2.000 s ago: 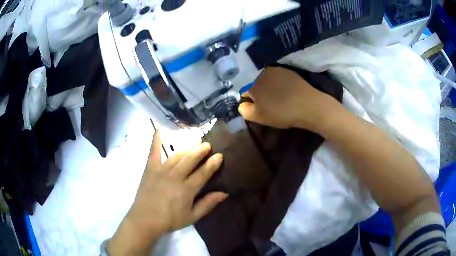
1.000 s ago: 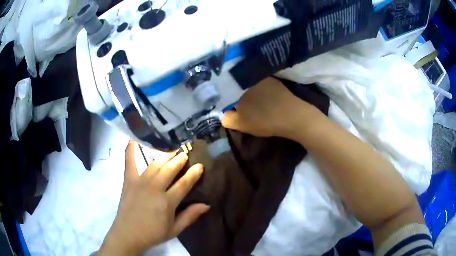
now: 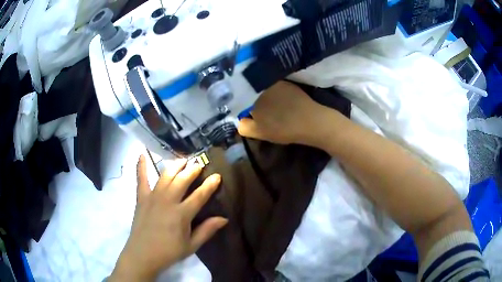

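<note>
The dark cut panel (image 3: 236, 204) lies under the white sewing machine head (image 3: 181, 60) and hangs toward me. My left hand (image 3: 170, 204) lies flat with fingers spread, its fingertips beside the bright presser foot (image 3: 200, 160) at the panel's left edge. My right hand (image 3: 280, 115) is bent over the dark cloth just right of the thread tension knob (image 3: 221, 92), with thumb and fingers closed on the cloth. Its fingertips are partly hidden. The white fabric panel (image 3: 352, 209) is bunched under and around my right forearm.
Dark and white pieces (image 3: 55, 104) are heaped left of the machine. A dark printed cover (image 3: 330, 33) runs along the machine arm. A control panel (image 3: 426, 16) stands at the upper right. Blue plastic (image 3: 487, 212) and speckled floor (image 3: 484, 157) show at the right.
Over the two seconds the machine and both hands shift left in the picture as the view moves. Between the last two frames they barely change place. Both hands stay on the cloth.
</note>
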